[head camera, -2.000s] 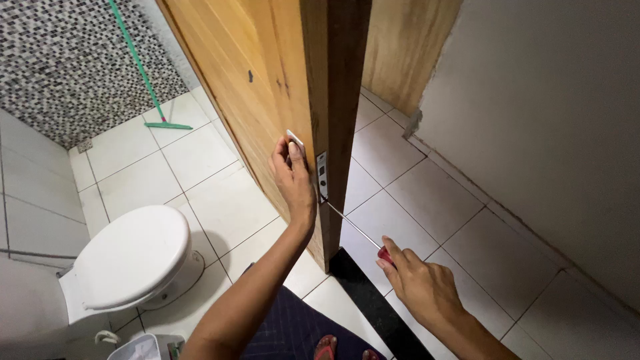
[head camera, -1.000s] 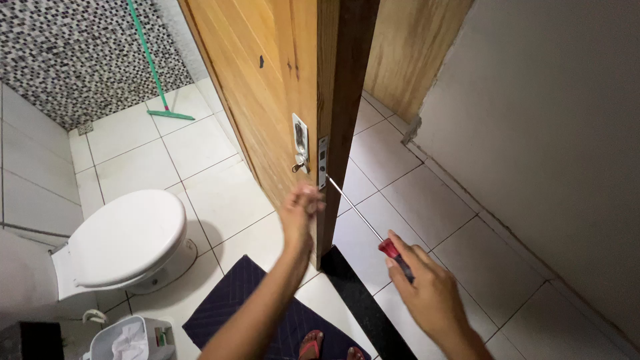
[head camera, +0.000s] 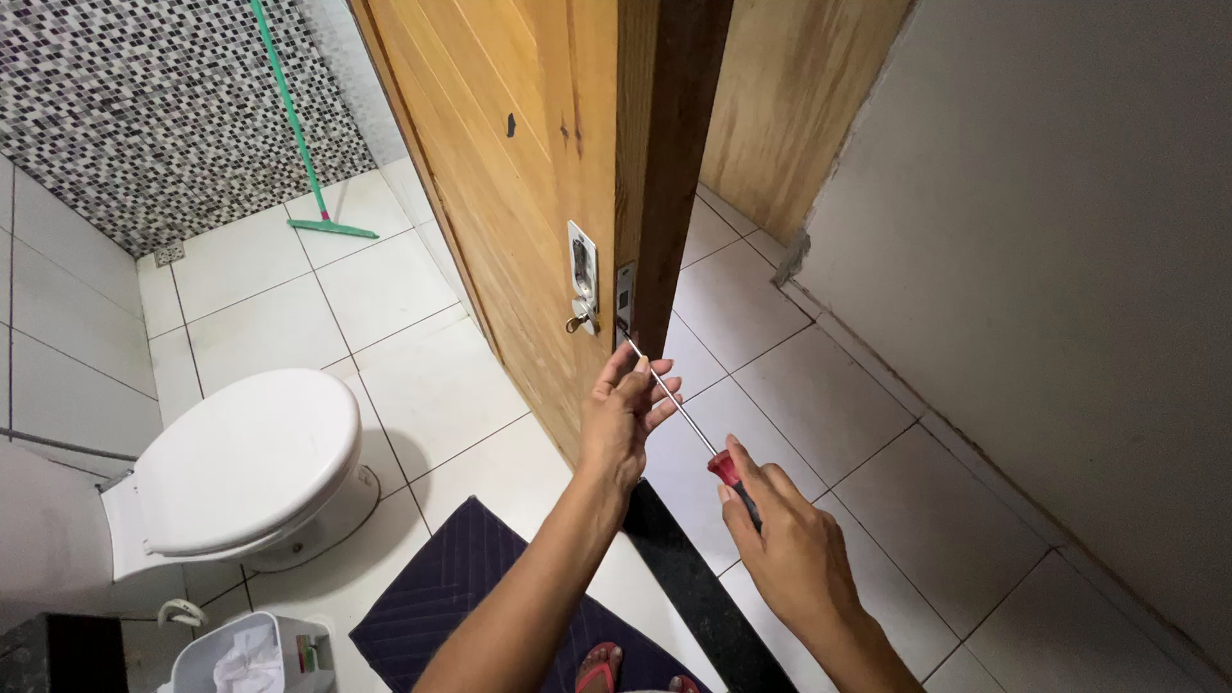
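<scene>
My right hand (head camera: 794, 539) grips the red and black handle of a long screwdriver (head camera: 682, 409). Its tip meets the lower part of the metal lock faceplate (head camera: 625, 294) in the edge of the wooden door (head camera: 568, 144). My left hand (head camera: 626, 404) is just below the faceplate, its thumb and fingers around the screwdriver's shaft near the tip. On the door's face sits a metal handle plate (head camera: 582, 265), with a key (head camera: 577, 320) at its lower end. My left fingers partly hide the bottom of the faceplate.
A white toilet (head camera: 250, 462) stands at left, with a waste bin (head camera: 279, 645) holding paper below it. A dark mat (head camera: 462, 597) lies by the black threshold (head camera: 707, 587). A green squeegee (head camera: 332, 228) leans at the back. A grey wall (head camera: 1039, 241) rises at right.
My left hand has left the handle plate on the door's face and moved down to the screwdriver's shaft. The handle plate and key now show. The screwdriver remains in my right hand.
</scene>
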